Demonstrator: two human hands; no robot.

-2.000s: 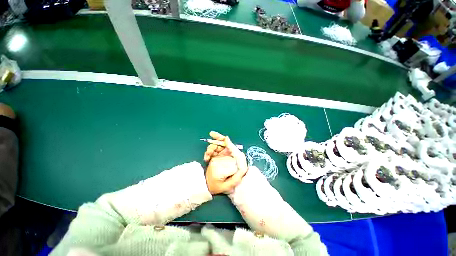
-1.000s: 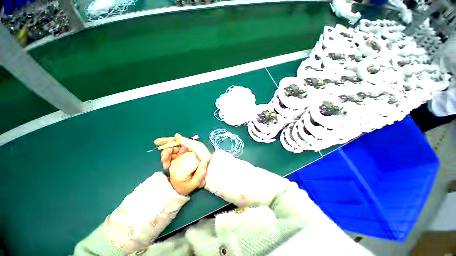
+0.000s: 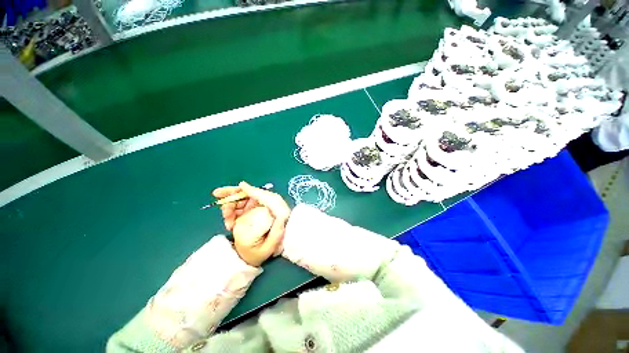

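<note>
My right hand (image 3: pixel 267 207) holds a slim pick (image 3: pixel 231 199) with a yellow handle between its fingers, its thin dark tip pointing left. My left hand (image 3: pixel 251 234) is pressed against my right hand, and its fingers are mostly hidden. Both hands rest together low over the bench. A small loose set of pale rings (image 3: pixel 312 193) lies flat just right of my hands. The dense white main pile of rings (image 3: pixel 323 142) lies beyond it.
Long rows of stacked white housings (image 3: pixel 452 141) with boards showing stand at the right. A pale rail (image 3: pixel 276 105) separates the bench (image 3: pixel 124 227) from the green conveyor belt (image 3: pixel 262 52). A grey post (image 3: pixel 62 117) rises at the left. A blue bin (image 3: pixel 510 234) is below the bench edge.
The view has swung right since the earliest frame, bringing the blue bin and more housings in. My hands stay together with the pick held.
</note>
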